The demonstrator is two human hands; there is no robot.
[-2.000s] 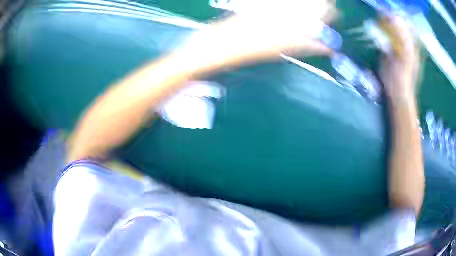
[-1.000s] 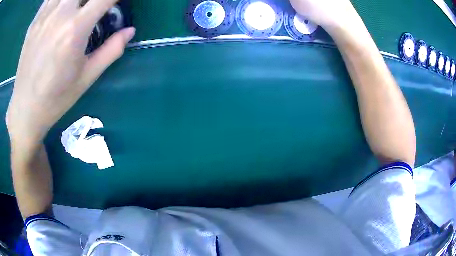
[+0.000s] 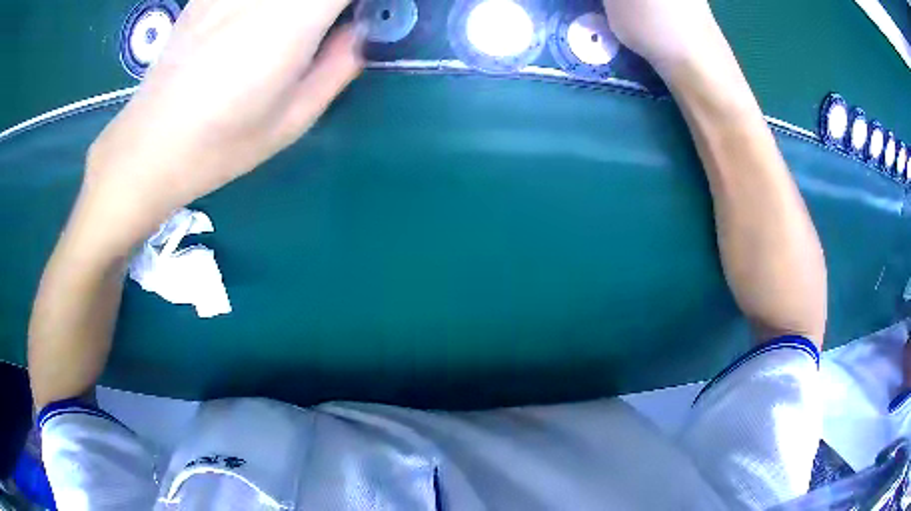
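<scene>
Round black discs with pale centres stand in a row at the top of the view. The middle disc glares white. To its right is another disc, beside my right hand, whose fingers are cut off by the top edge. To its left is a disc with a duller grey centre. My left hand is blurred beside that grey-centred disc, its thumb near the disc's left side; its other fingertips are cut off. Whether either hand grips a disc cannot be seen.
A single disc lies left, beyond my left hand. Several more discs stand in a line at the far right. A crumpled white paper scrap lies on the green bench top near my left wrist. Another person's sleeve shows at the right edge.
My left hand has moved right, from the dark disc at the left to the grey-centred disc, which has shifted left. The lone disc at the left is now uncovered. My right hand is nearly unmoved.
</scene>
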